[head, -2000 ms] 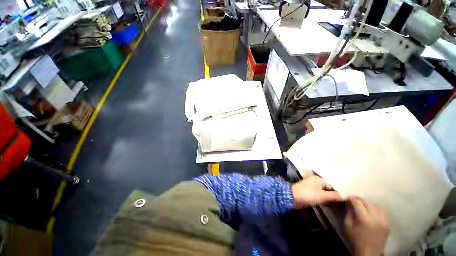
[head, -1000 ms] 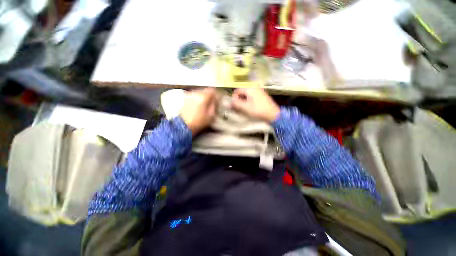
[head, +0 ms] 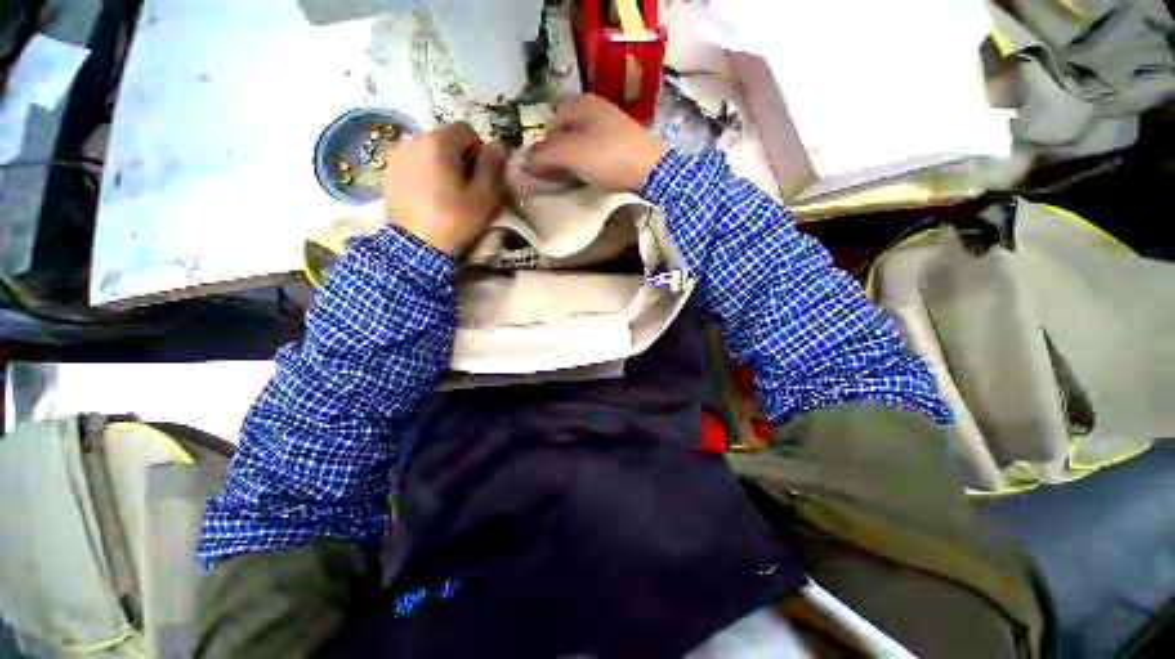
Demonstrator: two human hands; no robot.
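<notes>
A beige bag piece (head: 548, 303) with an open folded rim lies over the table's front edge and my lap. My left hand (head: 445, 183) grips its top band near the machine's setting point (head: 509, 126). My right hand (head: 590, 144) pinches the same band just to the right, fingers close to the small dark metal parts. The fingertips hide the spot on the band between them, and I cannot tell whether a snap is there. A round blue-grey parts dish (head: 362, 155) with gold bits sits left of my left hand.
The pale machine head (head: 483, 49) stands behind my hands. A red holder (head: 621, 58) with a yellow strip is beside it. White paper (head: 876, 97) covers a tray at the right. Bag pieces lie at left (head: 123, 515) and right (head: 1018, 348). The worn white tabletop (head: 206, 167) is at left.
The view has swung from the aisle and side stand to the machine table. Since one second ago both hands and the bag band have moved up, closer to the setting point.
</notes>
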